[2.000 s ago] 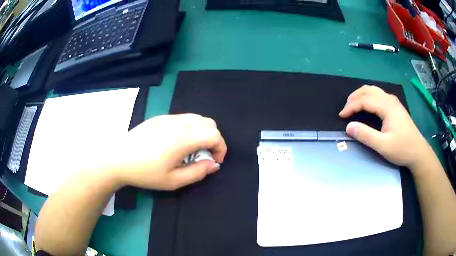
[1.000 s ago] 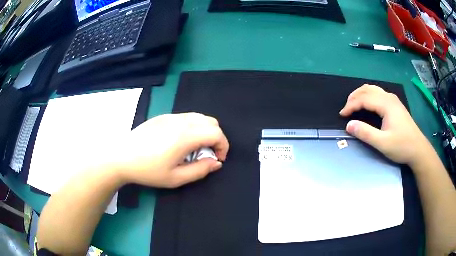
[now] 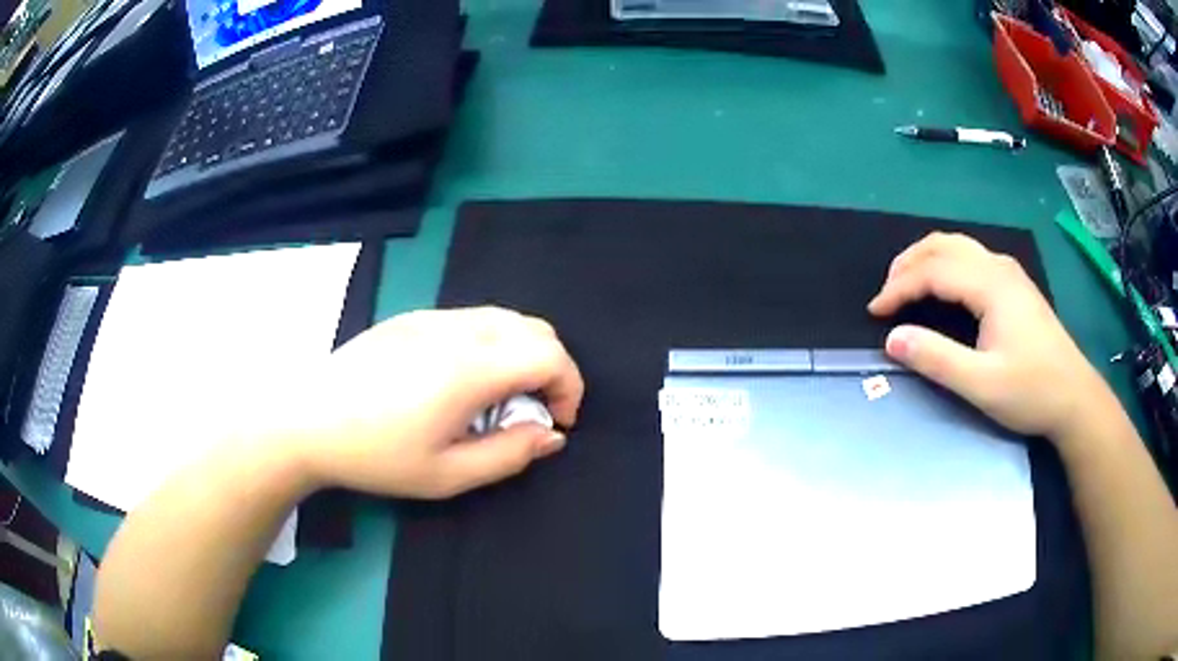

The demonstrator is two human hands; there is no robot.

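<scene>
A closed silver-grey laptop (image 3: 846, 510) lies on a black foam pad (image 3: 646, 258), hinge strip on the far side. A white barcode label (image 3: 703, 409) and a small sticker (image 3: 877, 386) are on it near the hinge. My left hand (image 3: 452, 400) is closed around a small crumpled white cloth or tissue (image 3: 514, 415), left of the laptop and resting on the pad. My right hand (image 3: 988, 329) is at the laptop's far right corner, thumb on the hinge edge, fingers curled over the pad, gripping nothing.
A white paper sheet (image 3: 213, 368) lies at left, partly behind my left forearm. An open laptop (image 3: 271, 97) with a lit screen is at upper left. A pen (image 3: 962, 136), red parts bins (image 3: 1053, 84), a green strip (image 3: 1092, 252) and cables are at right. Another laptop (image 3: 723, 10) is at the top.
The whole view has shifted slightly, with the near things a little lower in the picture. Both hands keep their poses, and the laptop stays in place on the pad.
</scene>
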